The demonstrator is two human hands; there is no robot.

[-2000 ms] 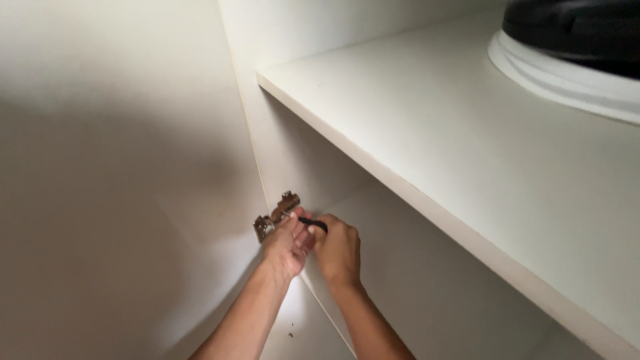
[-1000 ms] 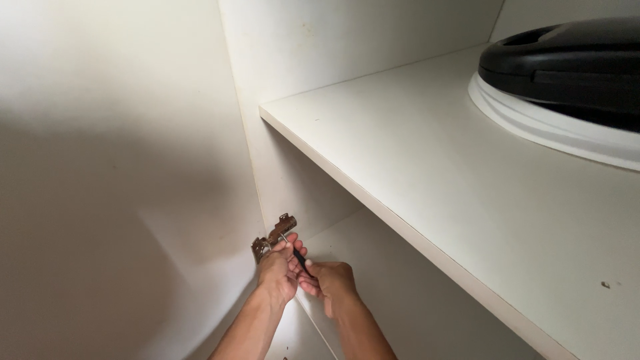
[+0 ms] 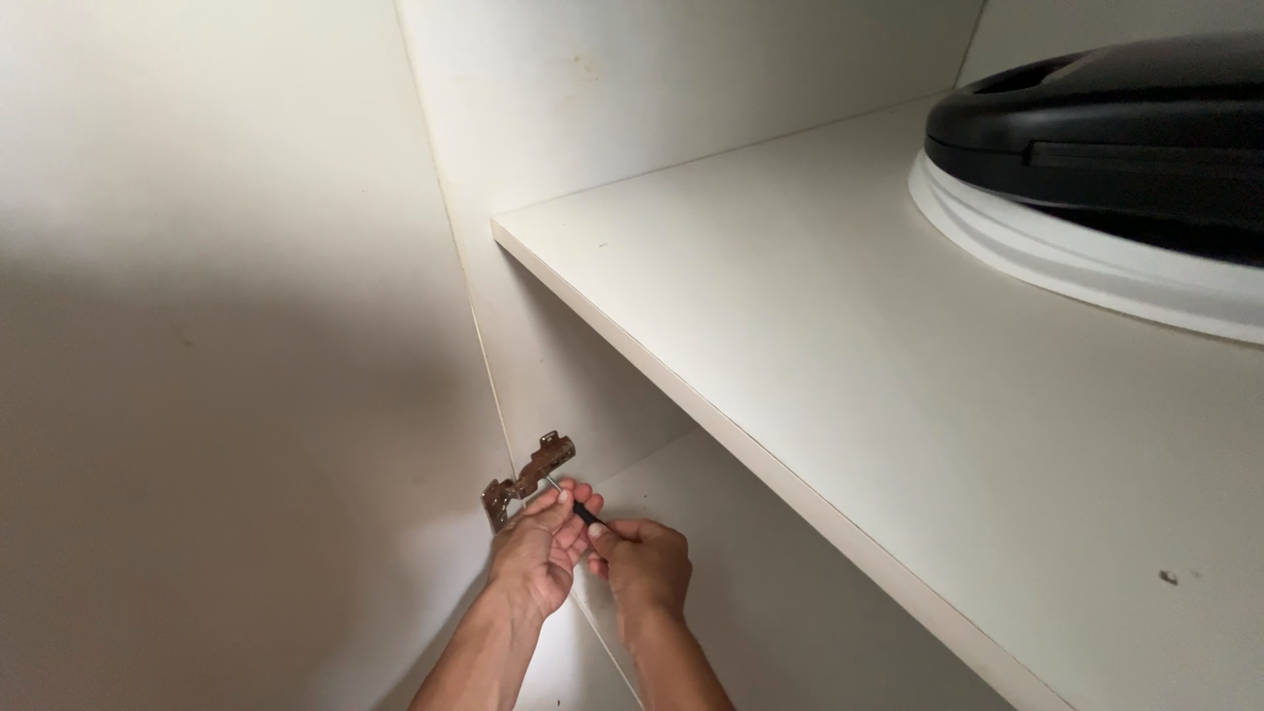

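Note:
A rusty metal cabinet hinge (image 3: 546,464) spans the joint between the white cabinet side panel and the white door panel, low in the view. My right hand (image 3: 647,563) grips the dark handle of a small screwdriver (image 3: 587,514) between thumb and fingers. The thin metal shaft points up and left, and its end is at the hinge arm. Just below the hinge, my left hand (image 3: 545,543) has its fingertips closed around the shaft near the handle, steadying it. Whether the tip sits in a screw cannot be told.
A white shelf (image 3: 790,326) juts out above and right of my hands, its front edge running diagonally down. On it, at the right, a black plastic object (image 3: 1106,118) rests on a white round rim (image 3: 1066,242). The door panel (image 3: 217,395) stands at the left.
Since the first frame my right hand has dropped from beside my left hand to lower right, and the screwdriver handle has tilted more steeply. Both hands stay at the hinge.

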